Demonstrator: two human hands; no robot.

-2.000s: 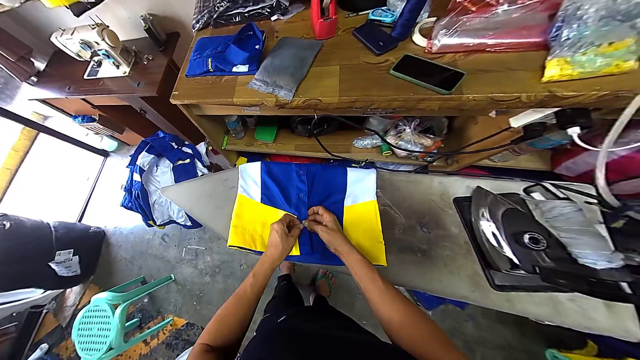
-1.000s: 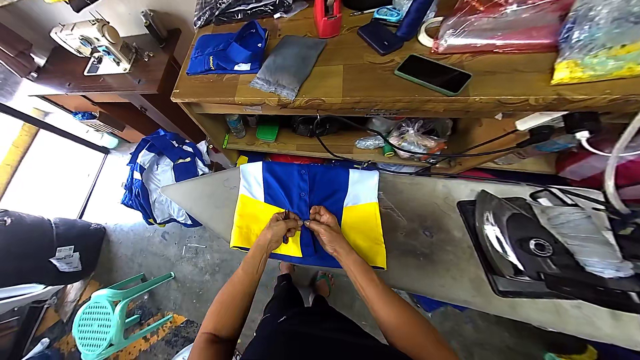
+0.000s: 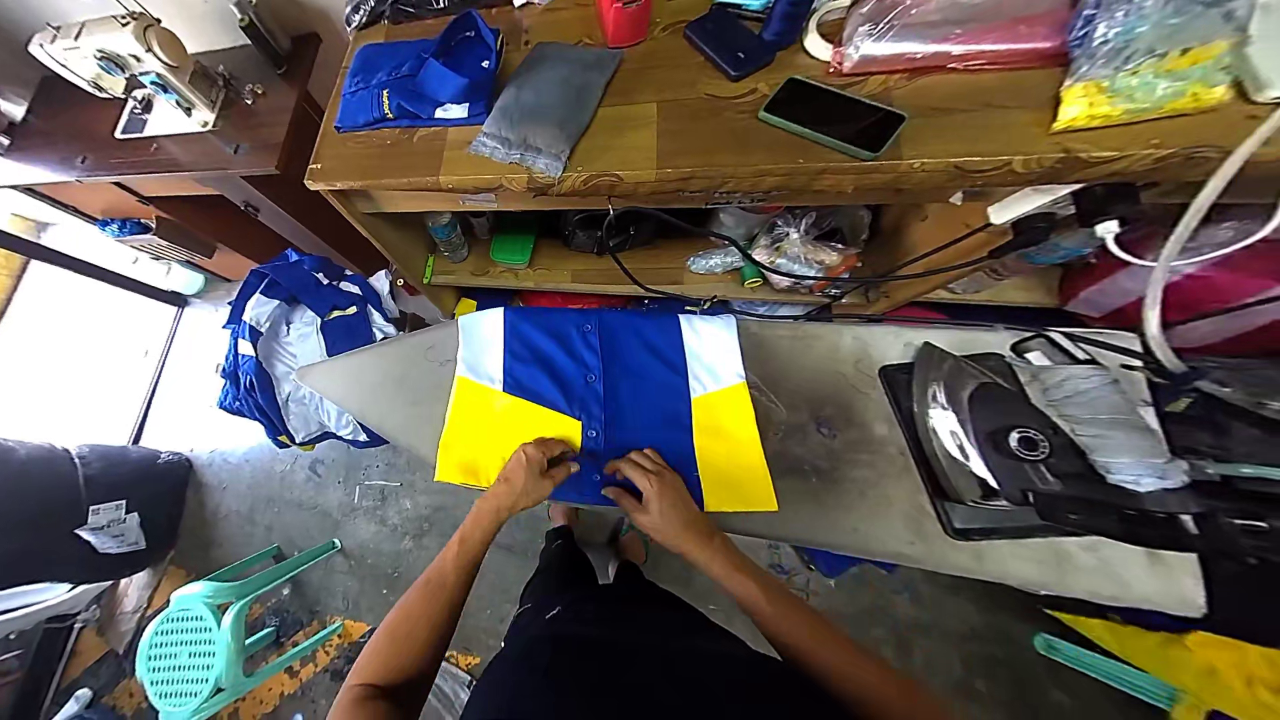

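Note:
A blue, white and yellow buttoned shirt (image 3: 640, 390) lies flat across the ironing board (image 3: 820, 440), its button placket running down the middle. My left hand (image 3: 535, 472) rests at the near end of the shirt, left of the placket, with its fingers curled over the yellow and blue cloth. Just right of the placket, my right hand (image 3: 655, 495) touches the blue cloth with bent fingers. A button shows between the two hands. Whether either hand pinches the fabric is hard to tell.
An iron (image 3: 970, 430) sits on a dark rest at the board's right, its cables trailing behind. Beyond the board, a wooden table (image 3: 700, 130) bears a folded blue shirt (image 3: 420, 75), grey cloth (image 3: 550, 105) and a phone (image 3: 832, 117). A green plastic stool (image 3: 185, 650) stands lower left.
My hands were close together at a button on the placket; now they are apart, one on each side of it.

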